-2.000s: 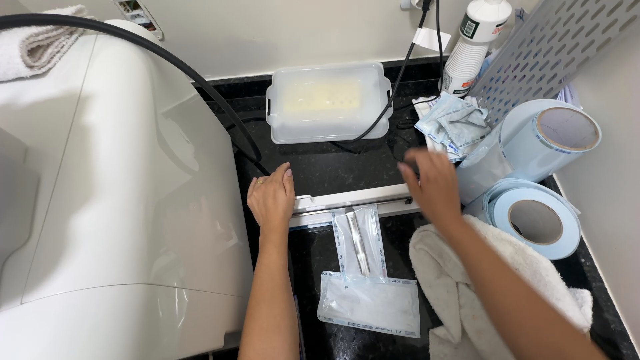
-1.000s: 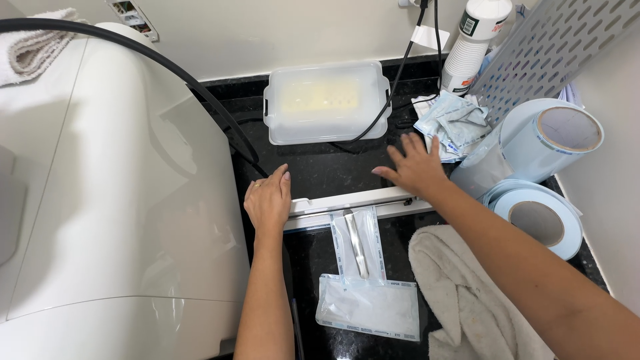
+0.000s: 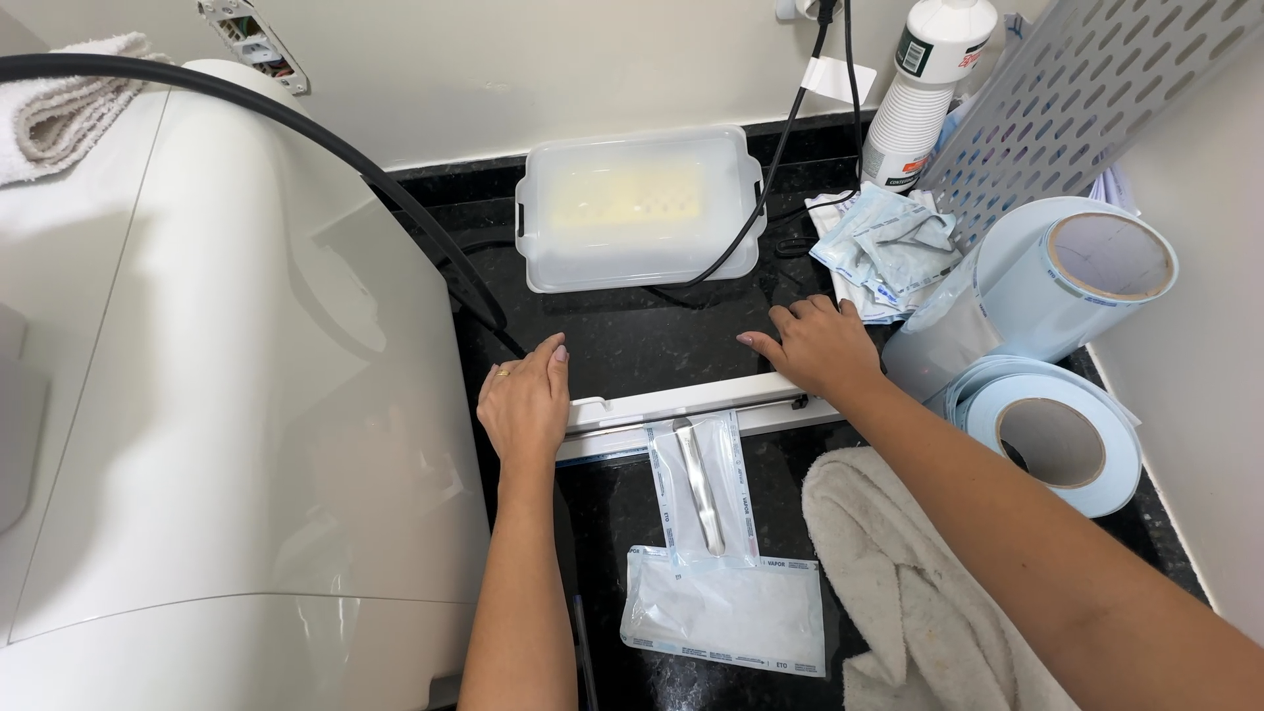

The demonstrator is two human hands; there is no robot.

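My left hand [image 3: 525,403] rests on the left end of a white bar sealer [image 3: 681,397], fingers together. Over the sealer's right end lies my right hand [image 3: 822,346], palm down with its thumb apart; whether it presses the bar cannot be told. The upper end of a clear sterilization pouch [image 3: 729,494] is at the sealer's front edge, and a metal instrument [image 3: 703,499] lies inside it. Its lower end overlaps a second sterilization pouch [image 3: 726,612] lying crosswise on the black stone counter [image 3: 652,346].
A lidded plastic container [image 3: 642,247] stands behind the sealer, crossed by a black cable [image 3: 760,202]. Two pouch rolls [image 3: 1027,296], crumpled pouches [image 3: 889,242] and a grey towel [image 3: 918,573] are on the right. A large white machine [image 3: 247,395] borders the left side.
My right hand was raised and blurred two seconds ago; it has come down over the sealer's right end. My left hand has stayed at the left end.
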